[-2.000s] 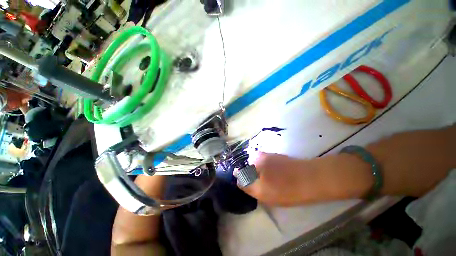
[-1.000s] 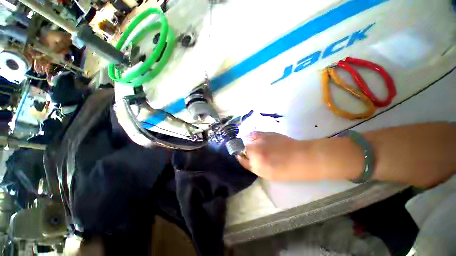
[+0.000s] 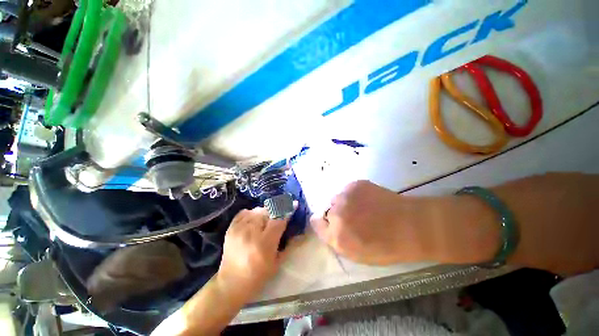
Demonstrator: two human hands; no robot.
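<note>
The dark garment piece (image 3: 203, 246) lies bunched left of the needle area, with a narrow navy part under the ribbed grey tension dial (image 3: 279, 206). A brown-grey patch of cloth (image 3: 138, 272) shows on it. My left hand (image 3: 253, 243) is at the garment's near edge, just below the dial, its fingertips on the cloth and partly hidden by the dial. My right hand (image 3: 361, 223) is curled on the white bed just right of the cloth; its fingertips are turned away, and whether they pinch anything is hidden. The presser foot is hidden behind the tension parts.
The white machine head with blue JACK lettering (image 3: 420, 60) fills the top. Scissors with yellow-orange (image 3: 453, 141) and red (image 3: 535, 98) handle loops lie at right. Green rings (image 3: 98, 72) are at upper left. A curved metal bar (image 3: 131, 239) loops over the cloth. The ribbed table edge (image 3: 394, 283) runs below.
My left hand has come into view beside the dial, after being hidden one second ago. The view has moved closer and shifted. My right hand stays near the needle area. The brown-grey cloth now shows.
</note>
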